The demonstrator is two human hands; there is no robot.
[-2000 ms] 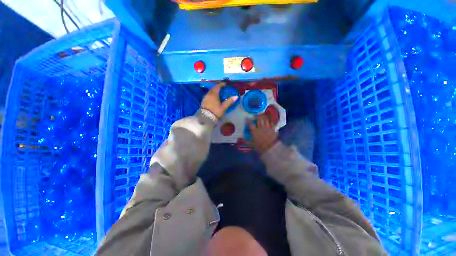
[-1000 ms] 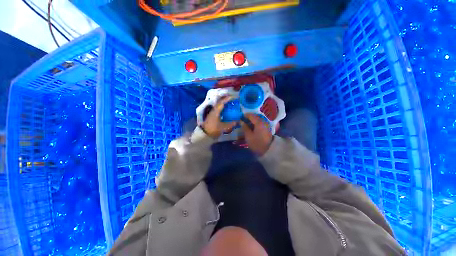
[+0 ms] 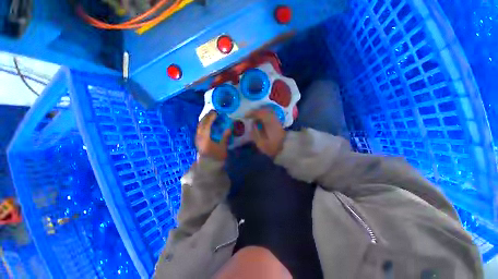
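Note:
The white carrier tray [image 3: 247, 109] with a scalloped edge lies on the red stool [image 3: 271, 59]. Two blue ringed parts sit side by side at its far side, one at left [image 3: 226, 98] and one at right [image 3: 255, 84]. One round hole at the right is empty and shows red. My left hand [image 3: 210, 137] grips a blue part [image 3: 220, 128] at the tray's near left. My right hand [image 3: 266, 131] is at the near right, beside another blue part [image 3: 278, 113] that it partly covers. The right fingers are blurred, and whether they hold it cannot be told.
The blue machine panel [image 3: 150, 62] with three red buttons [image 3: 224, 44] stands beyond the tray. Orange cables [image 3: 131, 24] hang at the upper left. Slatted blue crates with blue parts stand at left [image 3: 98, 169] and right [image 3: 415, 82].
The view has turned, tilting the machine panel. My left hand has moved from the far left seat to the near left. A ringed part now shows uncovered at the far left.

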